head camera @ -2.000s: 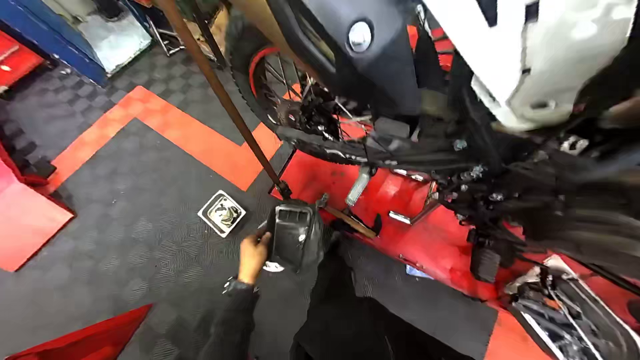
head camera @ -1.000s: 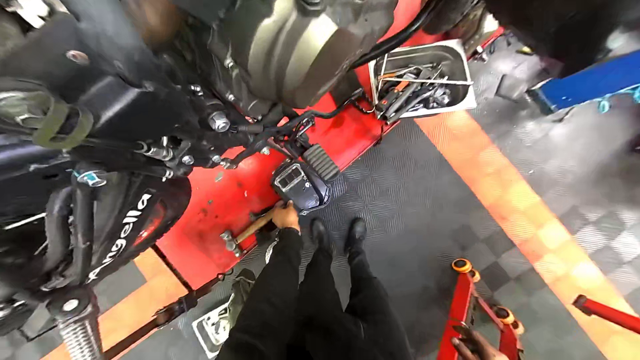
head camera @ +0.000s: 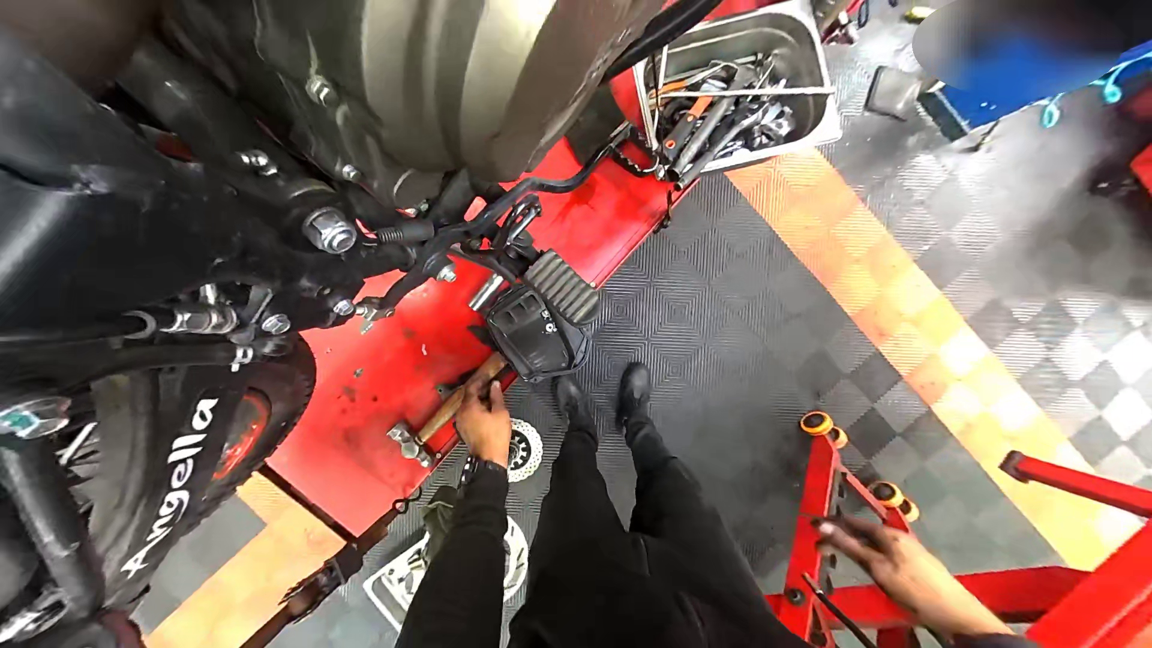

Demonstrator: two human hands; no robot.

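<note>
At the edge of the red lift platform [head camera: 396, 342], my left hand [head camera: 486, 423] has its fingers around the wooden handle of a hammer [head camera: 445, 409]. The hammer's metal head points left, over the platform. Just above that hand is a black pouch-like case [head camera: 535, 333], beside a ribbed foot pedal [head camera: 562, 288]. My right hand [head camera: 886, 558] is at the lower right, fingers apart and nothing seen in it, over a red wheeled stand [head camera: 814, 522]. A thin dark rod lies near it. The motorcycle [head camera: 333, 229] fills the upper left.
A metal tray of tools [head camera: 823, 99] stands at the platform's far end. A perforated brake disc [head camera: 525, 450] and a white tray [head camera: 387, 576] lie on the floor by my left arm. Red stand arms [head camera: 1080, 481] cross the lower right. A blue object [head camera: 1008, 81] is at upper right.
The view has turned strongly. My left hand was at the black case two seconds ago and is now at the hammer's handle. My right hand has come into view over the red stand.
</note>
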